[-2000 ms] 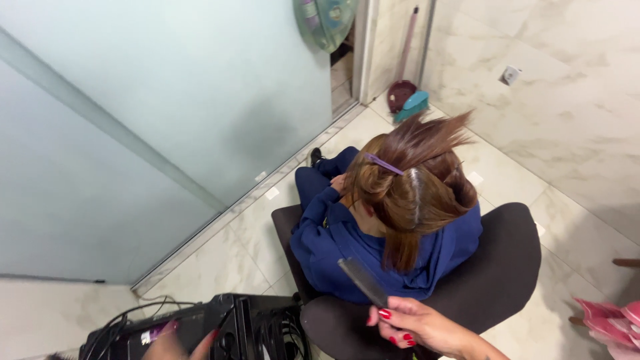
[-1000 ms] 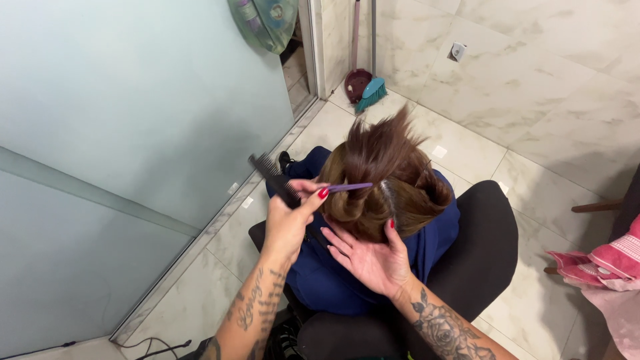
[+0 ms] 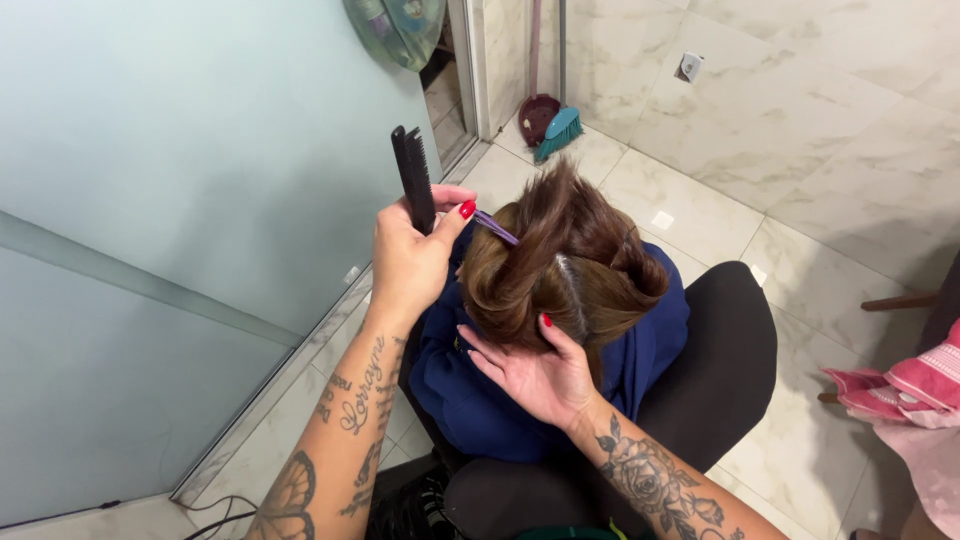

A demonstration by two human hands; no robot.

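Note:
My left hand [image 3: 420, 255] holds a black comb [image 3: 413, 176] upright in its palm, while its thumb and fingers pinch a purple hair clip [image 3: 496, 227] at the left side of a seated person's head. The brown hair [image 3: 555, 270] is parted down the back, with sections folded up and loose ends standing up on top. My right hand [image 3: 544, 375] lies palm up with spread fingers against the lower back of the hair, its thumb on the hair below the parting. The person wears a dark blue top [image 3: 480, 420].
The person sits on a black chair [image 3: 731, 360]. A frosted glass door [image 3: 225, 172] stands at left, with a dustpan [image 3: 538, 120] and teal broom [image 3: 560, 133] in the corner. Pink towels [image 3: 922, 382] hang at right. Cables [image 3: 217, 514] lie at lower left.
Two seconds ago the comb was in my right hand; now my left hand holds it. My left hand has come up from the black cart to the clip, and my right hand is under the hair.

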